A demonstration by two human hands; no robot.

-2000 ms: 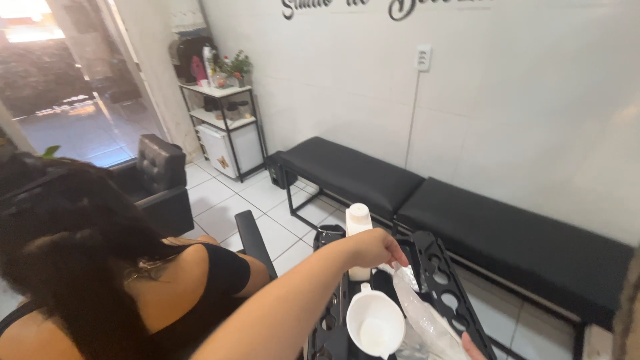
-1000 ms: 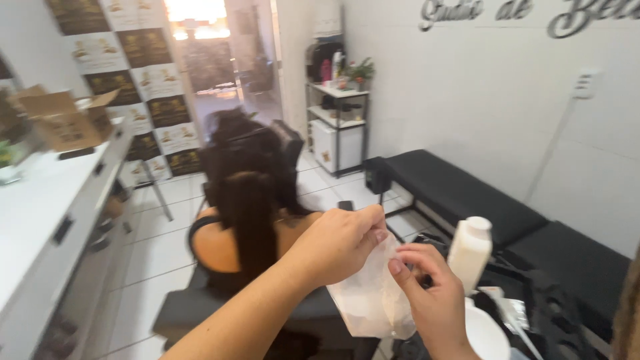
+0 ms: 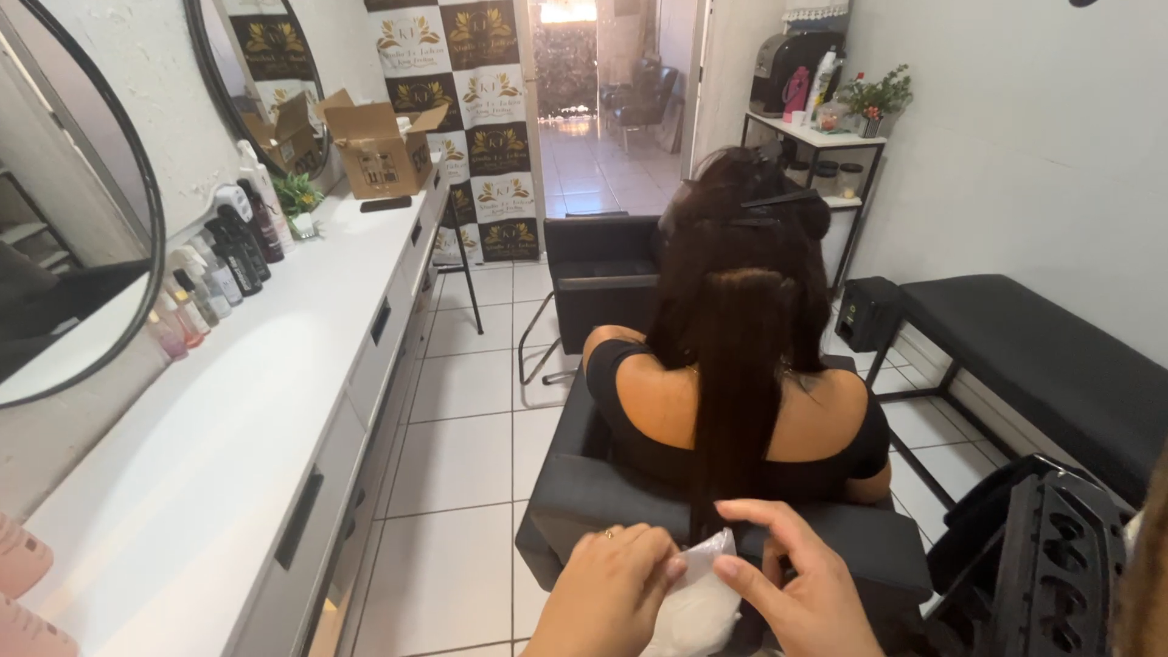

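My left hand (image 3: 613, 584), with a ring on one finger, pinches the edge of a clear plastic bag (image 3: 698, 607) that holds something white. My right hand (image 3: 803, 579) is at the bag's other side, its thumb against the upper corner and its index finger raised. The hands and bag are low in the view, just behind the black salon chair (image 3: 620, 516). A person seated there faces away, with long dark hair (image 3: 739, 383) hanging down the back and upper parts held up by black clips (image 3: 776, 203).
A long white counter (image 3: 274, 365) runs along the left, with bottles (image 3: 239, 251) and an open cardboard box (image 3: 379, 151). At the right are a black padded bench (image 3: 1049, 356) and a black trolley (image 3: 1058, 547). A shelf (image 3: 812, 132) stands by the far doorway.
The view has swung far left. The right hand's index finger has lifted from the plastic bag, which both hands held a second ago. Earlier, an arm reached over the trolley beside a white bowl and bottle.
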